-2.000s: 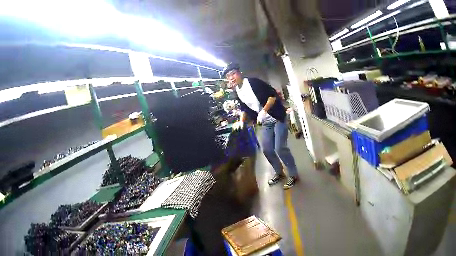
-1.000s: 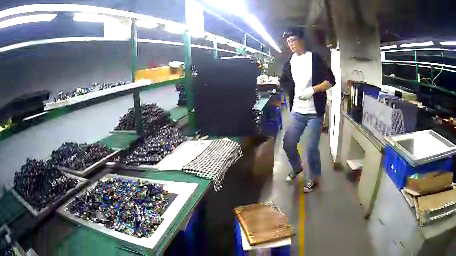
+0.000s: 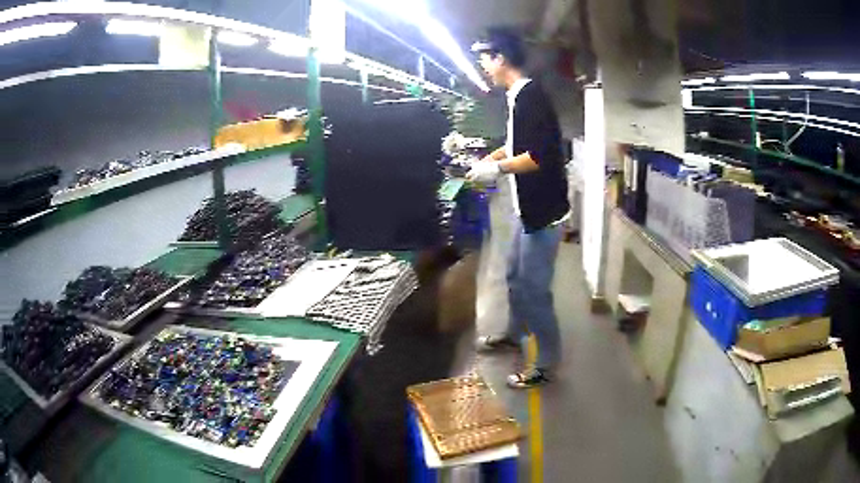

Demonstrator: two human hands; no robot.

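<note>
Neither of my hands is in view. Nearest in front of me, a white-framed tray (image 3: 300, 401) lies on the green bench mat (image 3: 151, 459). It is heaped with small circuit boards (image 3: 203, 382) with blue, green, red and white specks. More trays of darker boards stand behind it, at the left edge (image 3: 52, 349), beyond that (image 3: 123, 292) and toward the centre (image 3: 250, 274). A white sheet or panel (image 3: 304, 288) and a striped or checked cloth (image 3: 363, 292) lie at the bench's far right end, the cloth hanging over the edge.
A person (image 3: 536, 141) with gloved hands stands in the aisle, facing left. A brown slatted panel (image 3: 462, 415) tops a blue bin at front centre. A large black panel (image 3: 382, 174) stands past the bench. Right, a white frame (image 3: 769, 272) tops a blue crate (image 3: 709, 307) beside cardboard boxes (image 3: 802, 377).
The view has swung from tilted to level, bringing the front tray fully into view. The person has turned from facing me to facing the bench side at left.
</note>
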